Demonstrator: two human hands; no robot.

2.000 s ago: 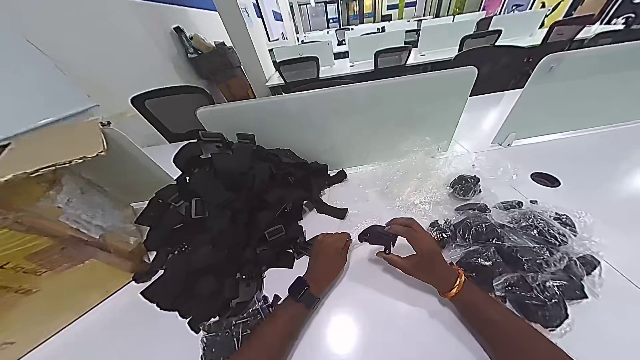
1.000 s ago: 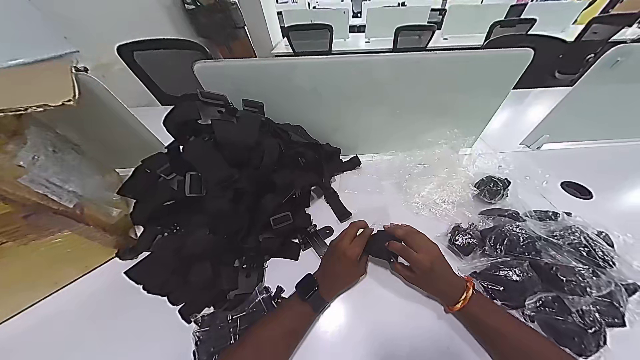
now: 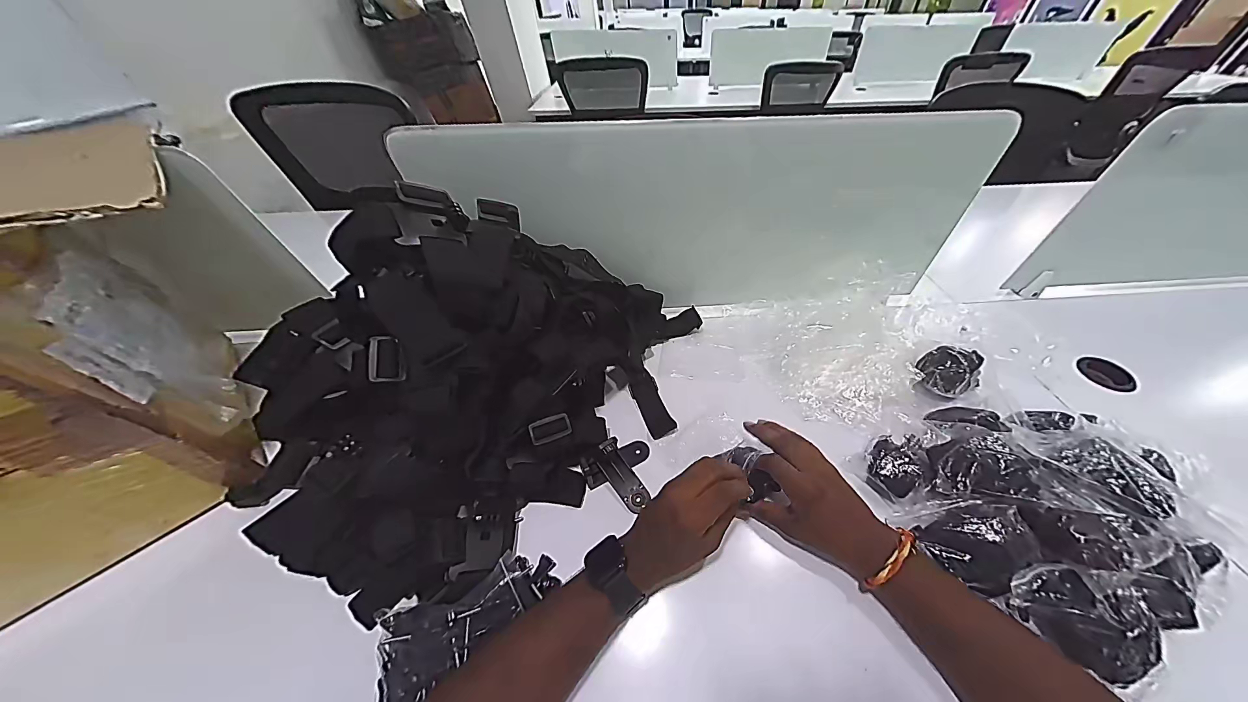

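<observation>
My left hand point(image 3: 690, 517), with a dark watch on its wrist, meets my right hand point(image 3: 804, 492) over the white desk. Between their fingers is a small dark object point(image 3: 762, 480) with clear plastic about it, mostly hidden; both hands grip it. To the left rises a heap of black straps point(image 3: 458, 361) with rectangular buckles. A small black and metal bracket point(image 3: 622, 475) lies at the heap's edge, close to my left hand. Several dark parts wrapped in clear plastic point(image 3: 1033, 487) lie right of my right hand.
Crumpled clear plastic film point(image 3: 848, 366) lies beyond my hands, beside one separate wrapped dark piece point(image 3: 949, 371). A bag of small hardware point(image 3: 439, 639) is at the front left. A cardboard box point(image 3: 97, 390) stands far left. A frosted divider point(image 3: 702, 205) runs behind the heap.
The dark object was bare in my right hand two seconds ago, with my hands apart. Both hands then came together on it, and clear plastic now shows at my fingers.
</observation>
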